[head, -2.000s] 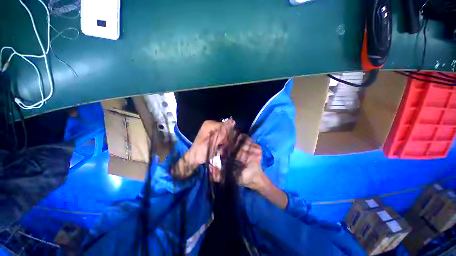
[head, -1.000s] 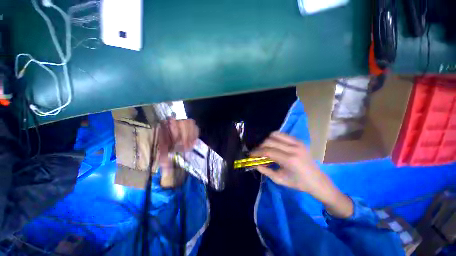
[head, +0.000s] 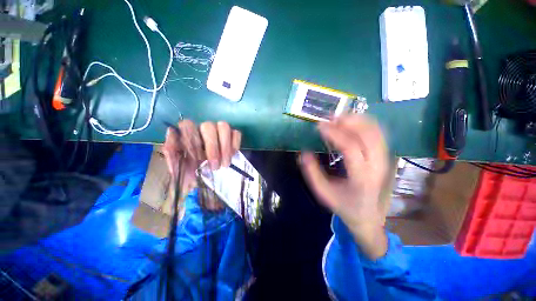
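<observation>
My left hand (head: pixel 205 147) is shut on a white case (head: pixel 238 187) with a dark slot, held tilted over my lap below the bench edge. My right hand (head: pixel 358 170) is blurred, with thumb and fingers apart, at the bench edge. A battery cell (head: pixel 319 102) with yellow edges and a dark printed label lies on the green bench just beyond my right fingertips. A small metallic part shows at its right end. I see nothing held in my right hand. Dark hair strands partly cover my left hand.
White case parts lie on the bench at centre left (head: pixel 238 53) and right (head: pixel 404 54). White cables (head: pixel 138 88) and a thin wire coil are left. A black-orange tool (head: pixel 452 111) and fan (head: pixel 518 85) are right. A carton (head: pixel 435 203) and red trays (head: pixel 499 211) stand below.
The view has shifted to show more bench. My right hand has moved up to the bench edge and opened; the yellow-edged cell it held lies on the bench. My left hand still holds the white case.
</observation>
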